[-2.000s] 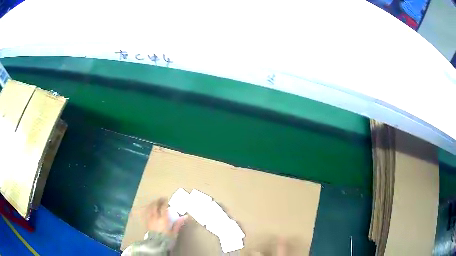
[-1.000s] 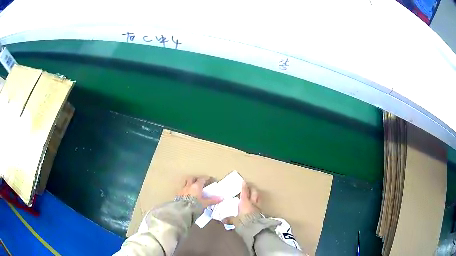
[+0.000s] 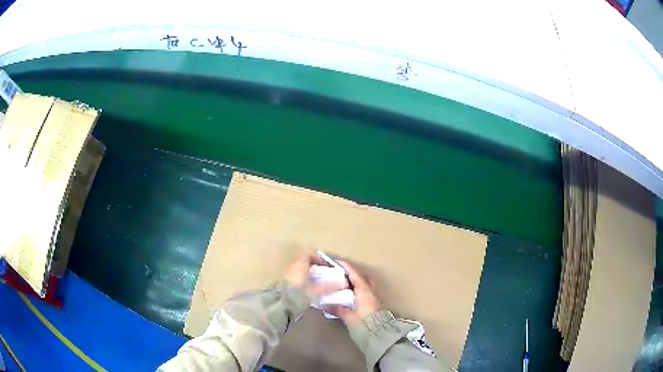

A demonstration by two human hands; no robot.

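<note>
Several white square pieces (image 3: 331, 279) are gathered in a small bunch between my hands, above the cardboard sheet (image 3: 407, 254). One piece sticks up at a tilt at the top of the bunch. My left hand (image 3: 299, 275) is closed on the left side of the bunch and is blurred. My right hand (image 3: 360, 289) grips its right side. The fingers hide part of the pieces, and I cannot tell how many there are.
An open carton (image 3: 43, 174) with raised flaps stands at the left. Stacked cardboard (image 3: 578, 254) lies at the right. A thin blue-ended screwdriver or pen (image 3: 526, 356) lies on the green mat (image 3: 142, 240). A white ledge (image 3: 305, 62) runs behind.
The white pieces lay in a curved overlapping row, then were loosely gathered between both hands, and are now in a tighter bunch. My right hand has come in from the lower right.
</note>
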